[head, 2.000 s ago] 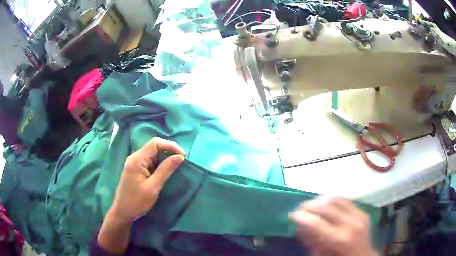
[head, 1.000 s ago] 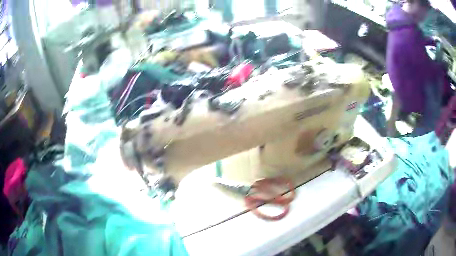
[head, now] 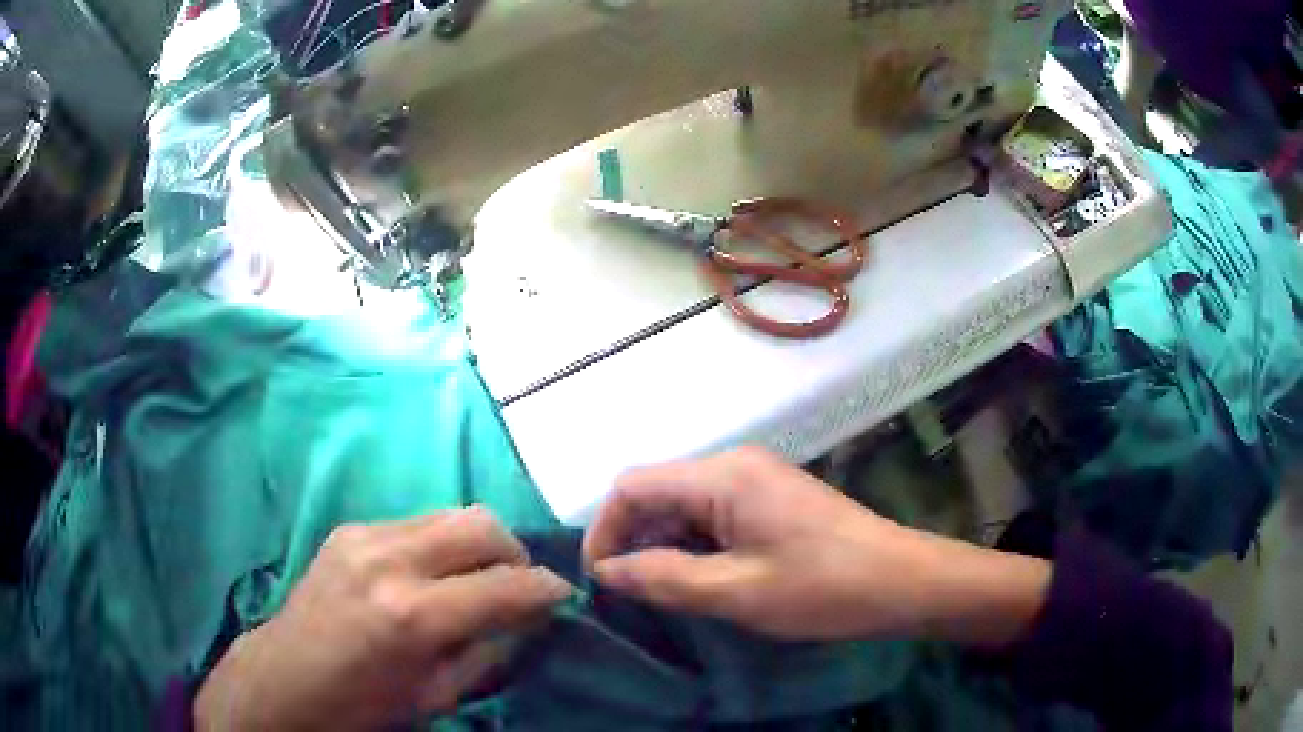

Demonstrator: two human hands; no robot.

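A large green garment (head: 272, 443) covers the left of the table and lies below the table's front edge. My left hand (head: 393, 615) and my right hand (head: 757, 551) are close together at the front edge, fingertips pinching a small bit of the green cloth between them. The cream sewing machine (head: 572, 86) stands behind, its needle and presser foot area (head: 436, 279) at the cloth's upper edge. Scissors with orange-red handles (head: 786, 265) lie on the machine bed, blades pointing left.
The white machine bed (head: 915, 315) ends in a ruler-like front edge. A small green piece (head: 610, 173) is by the scissor tips. An open box of small metal bits (head: 1079, 179) is at the table's right end. A loose green cloth heap (head: 1215, 300) is to the right.
The view has swung right and then down. Two seconds ago my hands were wide apart with a green strip stretched between them; now they are close together at the cloth.
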